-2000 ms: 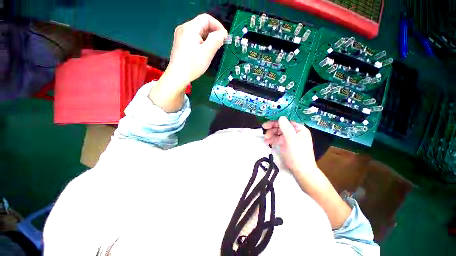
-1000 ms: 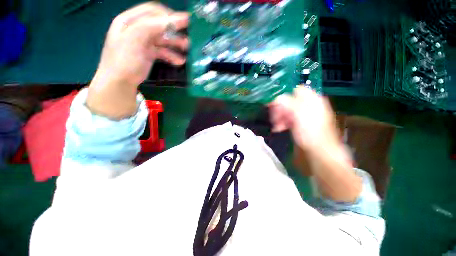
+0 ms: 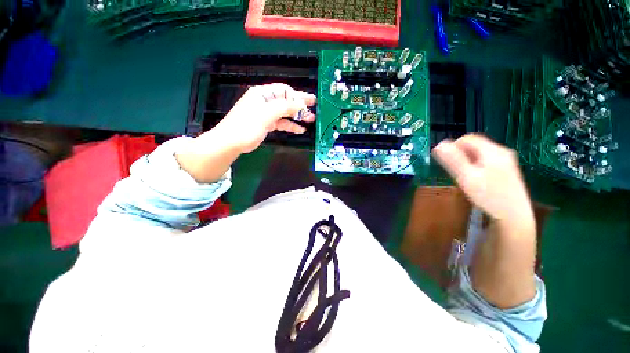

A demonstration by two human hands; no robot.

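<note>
A green PCB panel [image 3: 373, 110] lies across the black ribbed carrier [image 3: 238, 93]. It bears two long black slots and several clear, shiny upright parts near its curved outlines. My left hand [image 3: 269, 117] is just left of the panel, its fingers curled around small clear or silvery pieces [image 3: 302, 112]; their number is unclear. My right hand [image 3: 487, 176] is right of the panel's lower right corner, clear of it and slightly blurred. Its fingers are close together, and I cannot tell if they hold anything.
A red-framed grid tray [image 3: 321, 27] stands beyond the panel. Populated green panels [image 3: 580, 127] lean at the right. Blue thin items [image 3: 440, 29] lie at the far right. Red sheets [image 3: 86, 186] are at the left, and a brown cardboard box [image 3: 432, 227] is below the bench edge.
Two panels lay side by side; now one lies at the middle, and the view has shifted. My right hand has moved away from the panel's lower edge to its right side.
</note>
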